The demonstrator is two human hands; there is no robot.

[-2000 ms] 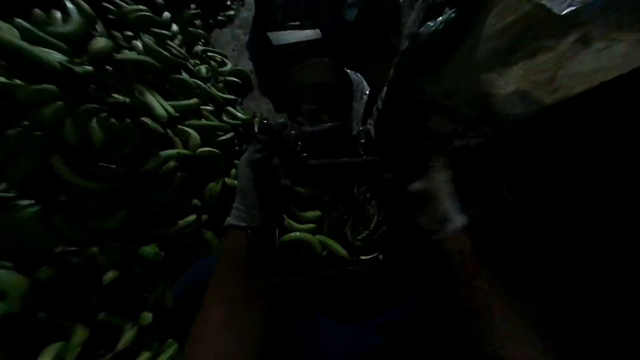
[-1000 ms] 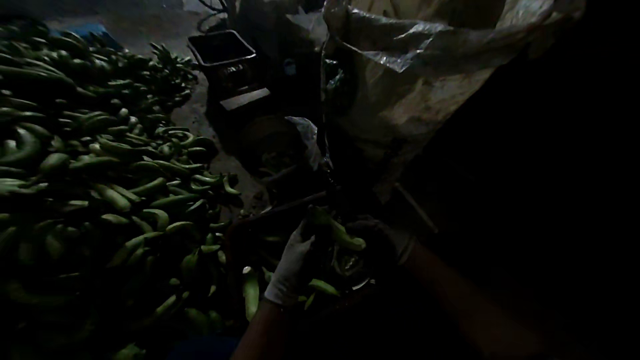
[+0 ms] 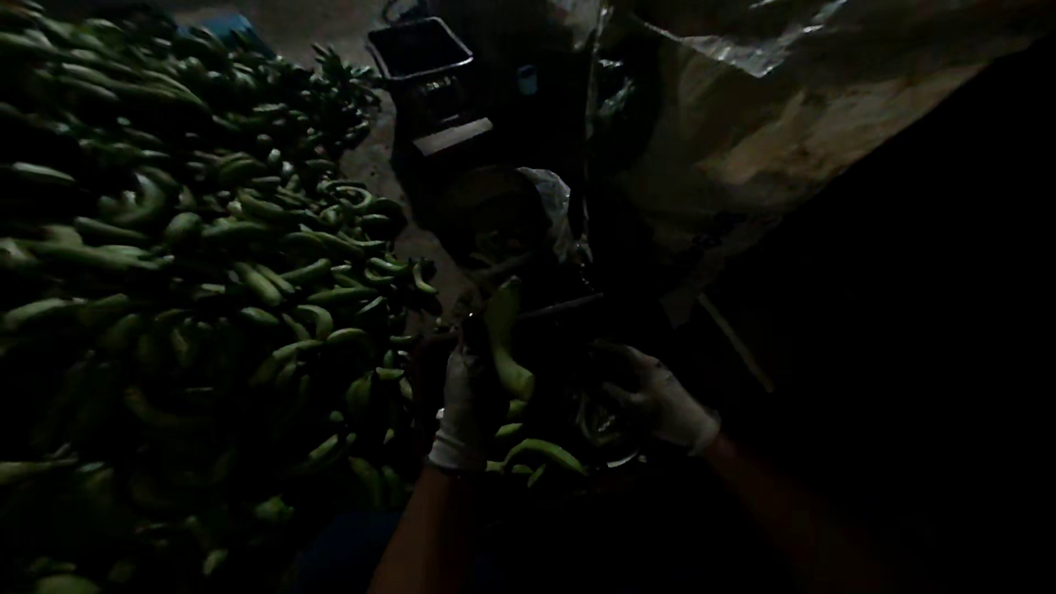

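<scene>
My left hand (image 3: 464, 396), in a pale glove, is at the lower centre, beside an upright green plantain or banana (image 3: 506, 342); its fingers are dark, and whether they grip the fruit cannot be told. To the right, my right hand (image 3: 656, 394), also gloved, has its fingers apart and curved, with nothing visible in them. Several green fruits (image 3: 544, 452) lie below and between the hands in a dark container whose rim is partly visible. Dark, thin material (image 3: 601, 421) lies just left of the right hand.
A large heap of green plantains or bananas (image 3: 264, 285) fills the left side. A dark crate (image 3: 421, 49) stands at the top centre, near a flat pale block (image 3: 452, 136). A big translucent plastic sack (image 3: 767, 124) is at the upper right, with a thin stick (image 3: 736, 342) below it.
The right hand has moved away from the left, leaving a gap between them. The fruit beside the left hand is now more upright. The view has shifted since two seconds ago.
</scene>
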